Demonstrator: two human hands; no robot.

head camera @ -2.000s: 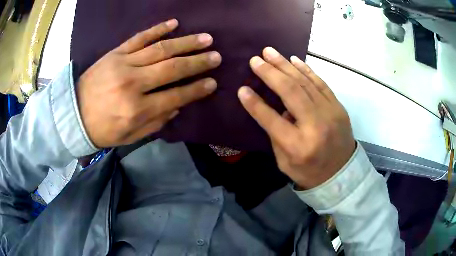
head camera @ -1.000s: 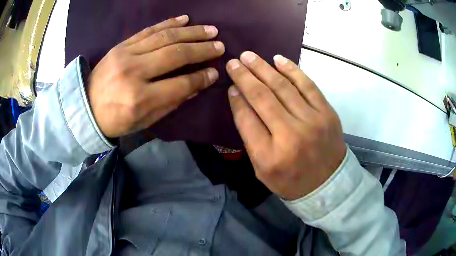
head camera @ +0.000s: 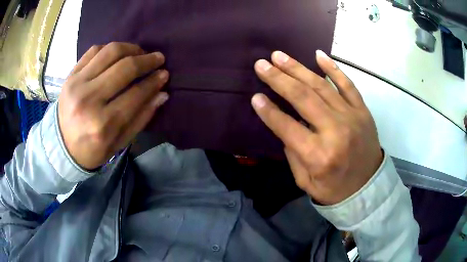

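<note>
A dark purple garment panel [head camera: 215,36] lies flat on the white table and covers its front edge. A pocket opening [head camera: 210,91] shows as a straight dark line across the panel, between my hands. My left hand [head camera: 105,102] is at the left end of the line, fingers bent and fingertips on the cloth; whether it pinches the cloth is unclear. My right hand [head camera: 322,123] rests on the panel at the right end of the line, fingers spread and holding nothing.
The white table [head camera: 409,107] extends to the right, with a dark curved seam. Dark and metal machine parts [head camera: 426,38] are at the upper right. A tan taped edge [head camera: 36,56] is at far left, above a blue basket [head camera: 32,110]. Purple cloth [head camera: 438,215] hangs at lower right.
My left hand has moved left and its fingers have bent. My right hand has moved slightly right. The hands are farther apart, and the line in the panel now shows between them.
</note>
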